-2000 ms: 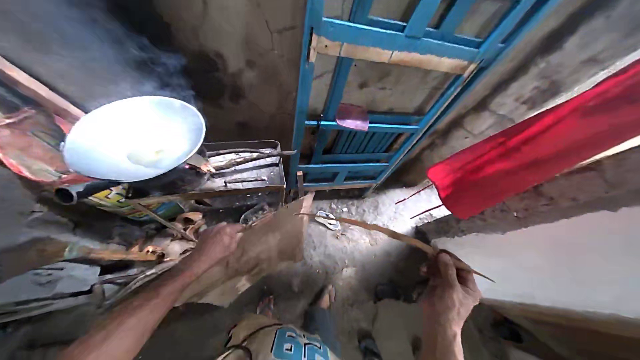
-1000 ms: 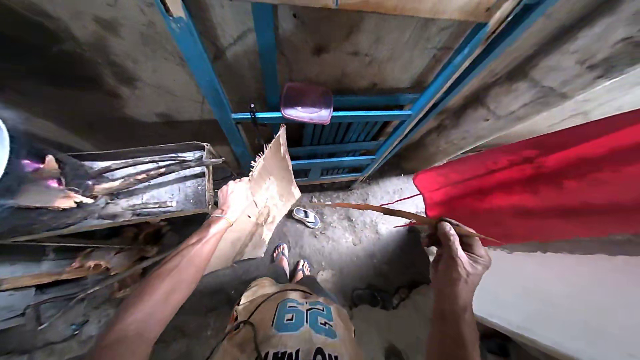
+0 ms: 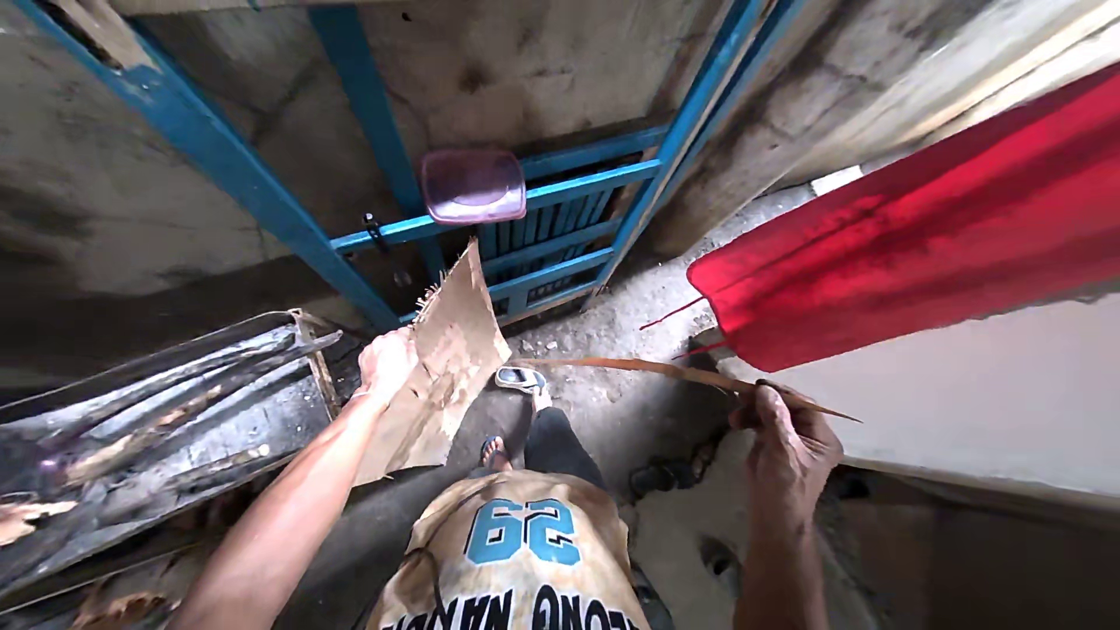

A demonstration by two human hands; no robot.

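Note:
My left hand (image 3: pixel 388 363) is closed on the left edge of a torn piece of brown cardboard (image 3: pixel 442 376), which stands tilted in front of my body with its pointed corner up. Between the thumb and fingers of my right hand (image 3: pixel 792 429) is a long, thin, curved brown strip (image 3: pixel 647 366), perhaps wood or bark. The far end of the strip points left and reaches close to the cardboard's right corner; whether they touch is unclear.
A long tray (image 3: pixel 289 394) with charred sticks and ash lies at the left. Ahead are a blue frame (image 3: pixel 262 201) and a pinkish plastic container (image 3: pixel 473 185). Red cloth (image 3: pixel 910 236) hangs at the right. A sandal (image 3: pixel 519 378) is on my foot.
The view has swung away from the wok at the left, which is now out of sight. The cardboard is raised and more upright than two seconds ago. One foot has stepped forward.

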